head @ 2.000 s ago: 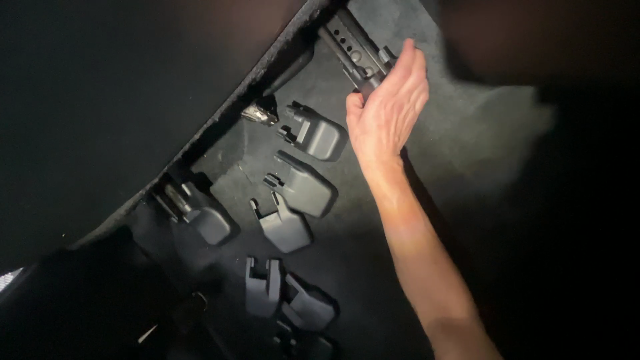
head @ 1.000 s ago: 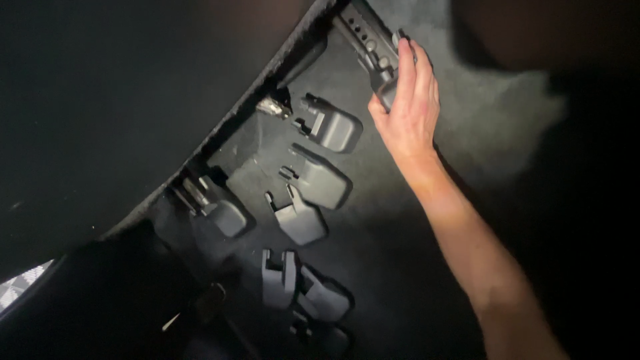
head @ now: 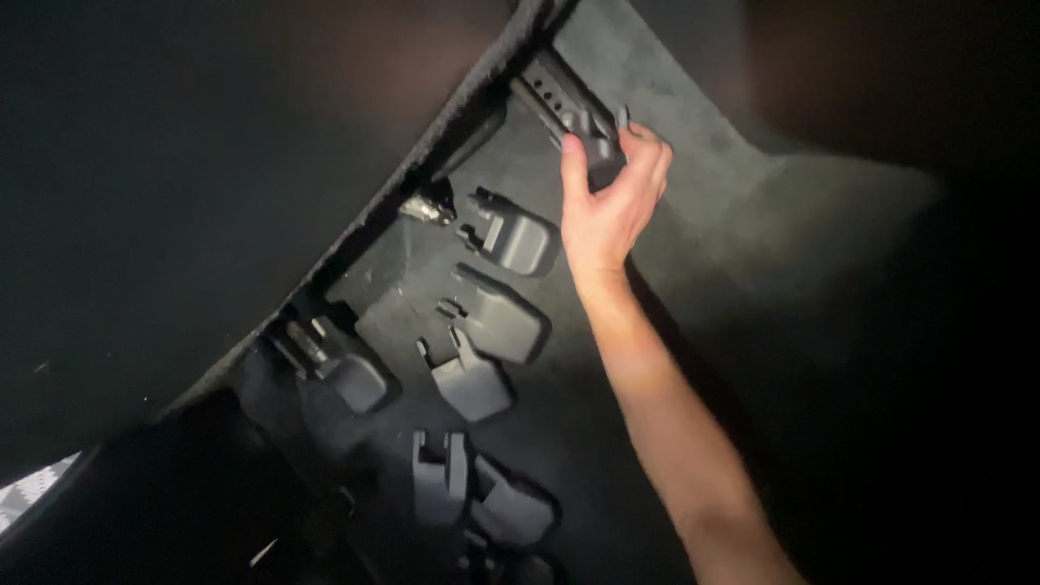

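My right hand point(head: 613, 195) has its thumb and fingers around a dark plastic cover point(head: 599, 150), seated at the end of a perforated metal rail point(head: 556, 96) at the upper middle. The thumb lies on the cover's left side, the fingers on its right. Below and left of the hand, several loose grey plastic covers lie on carpet, among them one with clip arms point(head: 520, 240), a longer one point(head: 508, 321) and a forked one point(head: 471, 386). Another cover point(head: 353, 378) sits at a rail end on the left. My left hand is not in view.
A dark panel with a fuzzy edge point(head: 390, 191) runs diagonally across the left. Beside it is a shiny metal bracket point(head: 429, 207). More grey covers point(head: 441, 479) lie low in the middle, two of them touching. Grey carpet point(head: 691, 106) extends to the upper right.
My right hand stays by the same rail; its thumb and fingers have spread to the cover's two sides, and the cover shows more between them than two seconds ago.
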